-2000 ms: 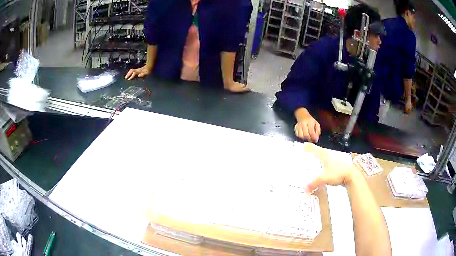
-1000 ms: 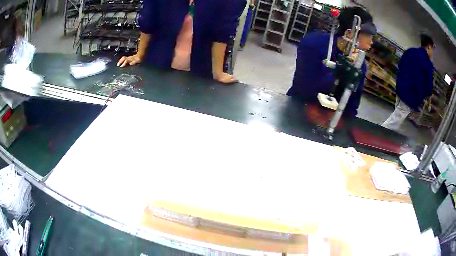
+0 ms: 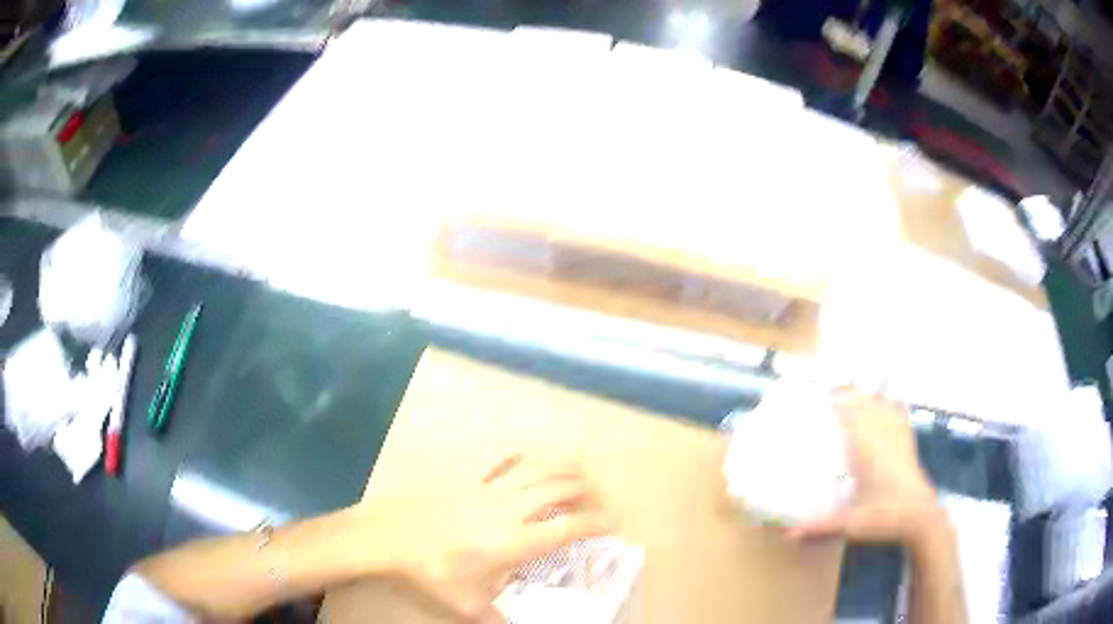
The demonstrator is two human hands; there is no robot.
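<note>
A brown cardboard sheet (image 3: pixel 696 512) lies on the dark bench in front of me. My left hand (image 3: pixel 500 536) is over its left part, with a clear, patterned lens plate (image 3: pixel 586 580) between thumb and fingers. My right hand (image 3: pixel 881 469) is at its right side, fingers around a glaring white bundle (image 3: pixel 787 457), probably lens plates; blur and glare hide its detail. Beyond, a low stack of lens plates (image 3: pixel 610 271) on cardboard shows its front edge on the white surface (image 3: pixel 305 159); its top is washed out.
At left lie a green pen (image 3: pixel 176 368), a red-and-white marker (image 3: pixel 116 421), a crumpled white glove or cloth (image 3: pixel 83 421) and a whitish pile (image 3: pixel 92 278). A grey-beige box (image 3: pixel 67 144) stands behind. More whitish plates (image 3: pixel 1001 232) lie far right. Metal edging (image 3: pixel 598 347) crosses the bench.
The view has tipped down to the near bench. Both hands are now in view over a cardboard sheet; no hand showed one second ago. The right hand was over the stack earlier.
</note>
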